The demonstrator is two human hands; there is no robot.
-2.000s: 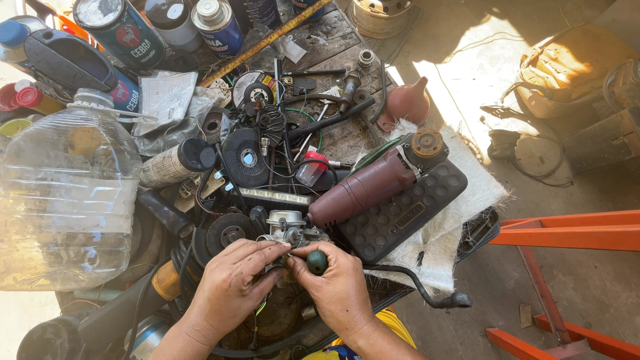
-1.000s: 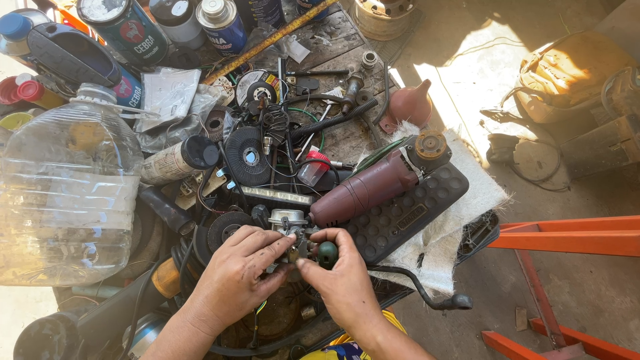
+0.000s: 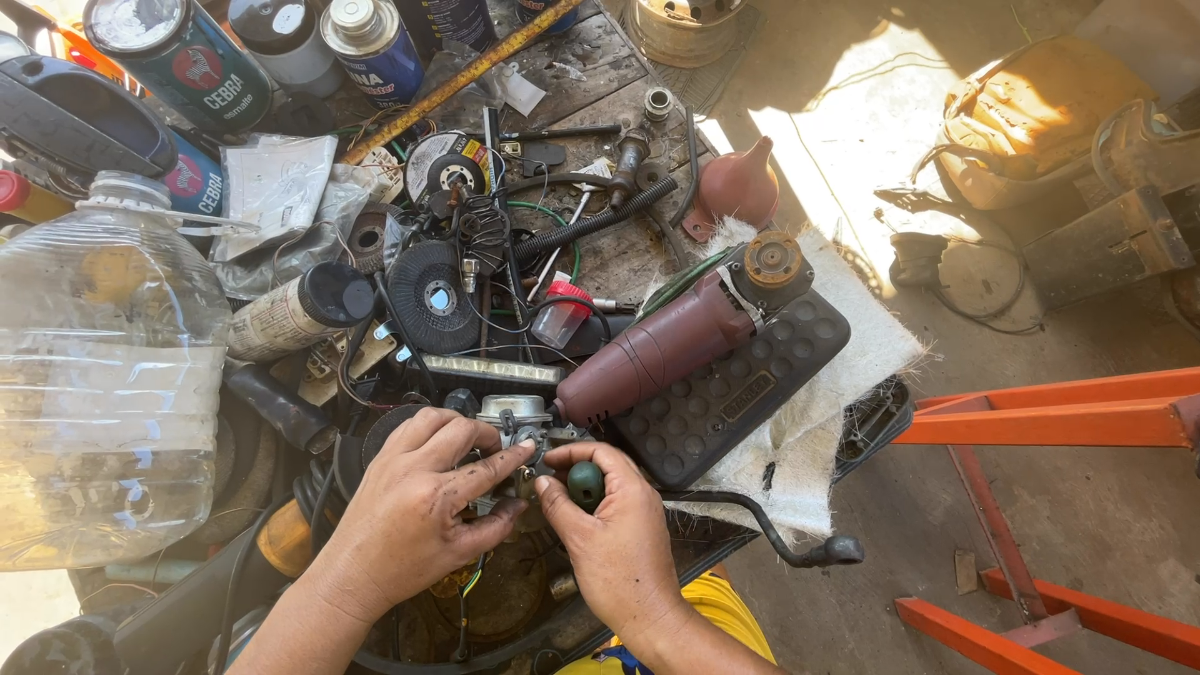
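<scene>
A metal carburetor (image 3: 516, 412) with a silvery round cover lies at the bench's near side, partly hidden by my fingers. My left hand (image 3: 436, 487) grips its left side, thumb and fingertips against the body. With thumb and forefinger my right hand (image 3: 609, 525) pinches at the carburetor's right side; whether a small part is between them cannot be made out. A dark green rounded handle (image 3: 586, 485) sticks up between the fingers of that hand. Just behind lies a maroon angle grinder (image 3: 656, 352), resting on a black dimpled case (image 3: 741, 389).
Flap discs (image 3: 431, 298), a red-capped plastic cup (image 3: 561, 314) and hoses crowd the bench. At left stand a large clear plastic jug (image 3: 112, 375) and paint cans (image 3: 187, 66). A bent black rod (image 3: 769, 530) juts over the right edge, near an orange metal frame (image 3: 1059, 412).
Both hands remain at the carburetor. The right fingers have shifted slightly around the green handle, and the left fingers have changed their position a little.
</scene>
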